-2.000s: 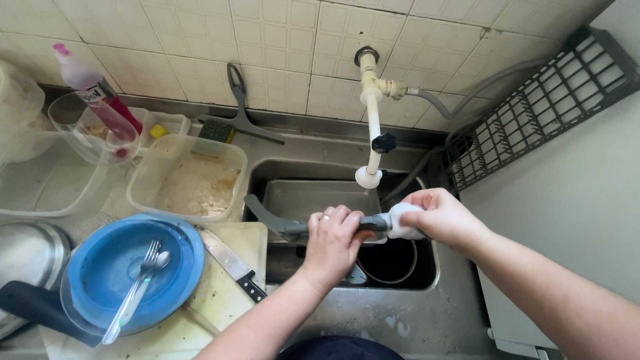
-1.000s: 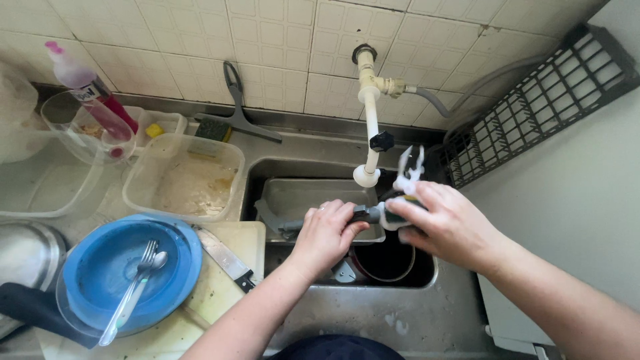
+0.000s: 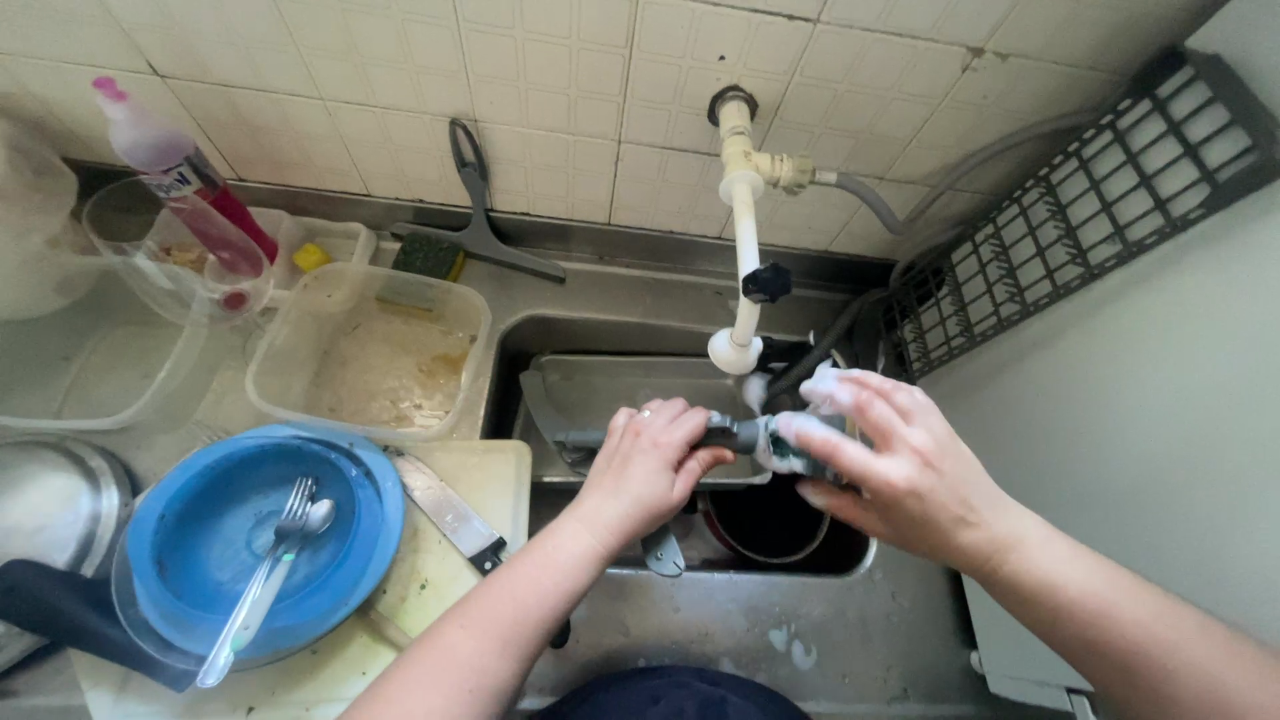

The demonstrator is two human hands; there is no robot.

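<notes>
Over the sink, my left hand (image 3: pixel 650 465) is closed around the handle of a grey plastic utensil (image 3: pixel 730 434). A curved grey piece (image 3: pixel 545 405) shows left of that hand, at the utensil's other end. My right hand (image 3: pixel 880 455), with white suds on its fingers, grips the foamy right end, where something dark green shows between fingers and thumb; whether this is a sponge or part of the utensil I cannot tell. Below both hands, a grey rectangular tray (image 3: pixel 650 375) and a dark round pot (image 3: pixel 768 525) stand in the sink (image 3: pixel 860 560). The white tap spout (image 3: pixel 735 350) hangs just above.
Left of the sink are a clear plastic tub (image 3: pixel 365 350), a cutting board (image 3: pixel 500 470) with a kitchen knife (image 3: pixel 440 500), and a blue plate (image 3: pixel 385 510) holding a fork and spoon. A squeegee (image 3: pixel 480 235) leans on the wall behind. A dark grid rack (image 3: pixel 1080 210) stands at right.
The curved end of the utensil has dropped lower into the sink. My right hand has changed its grip on the other end, and its fingers are more spread than two seconds ago.
</notes>
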